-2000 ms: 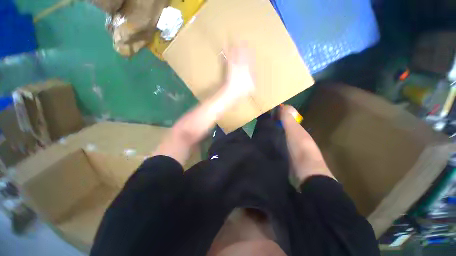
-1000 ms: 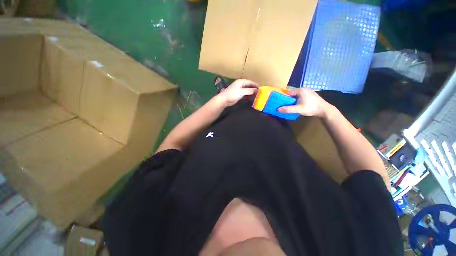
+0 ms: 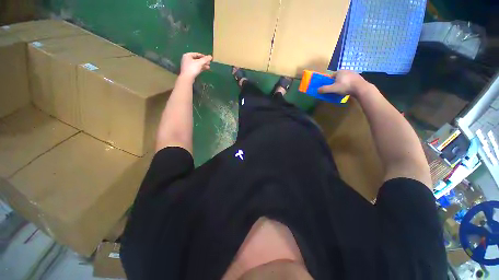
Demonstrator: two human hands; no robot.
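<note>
A brown shipping carton (image 3: 246, 33) lies ahead of me at the top centre, its panels meeting at a centre seam that runs toward me. My right hand (image 3: 344, 85) holds a blue tape dispenser (image 3: 324, 87) with an orange end, at the carton's near right corner. My left hand (image 3: 195, 64) is at the carton's near left corner with its fingers pinched together. Whether tape is between those fingers is too small to tell.
A blue grid-patterned crate (image 3: 380, 38) is beside the carton on the right. A large open carton (image 3: 117, 109) fills the left. Another open carton (image 3: 350, 145) is by my right side. A blue handwheel (image 3: 484, 232) and small goods are at the lower right.
My hands were together at the dispenser and are now apart: the left moved out to the left and forward, the right slightly right and forward with the dispenser. The carton's top now shows its seam.
</note>
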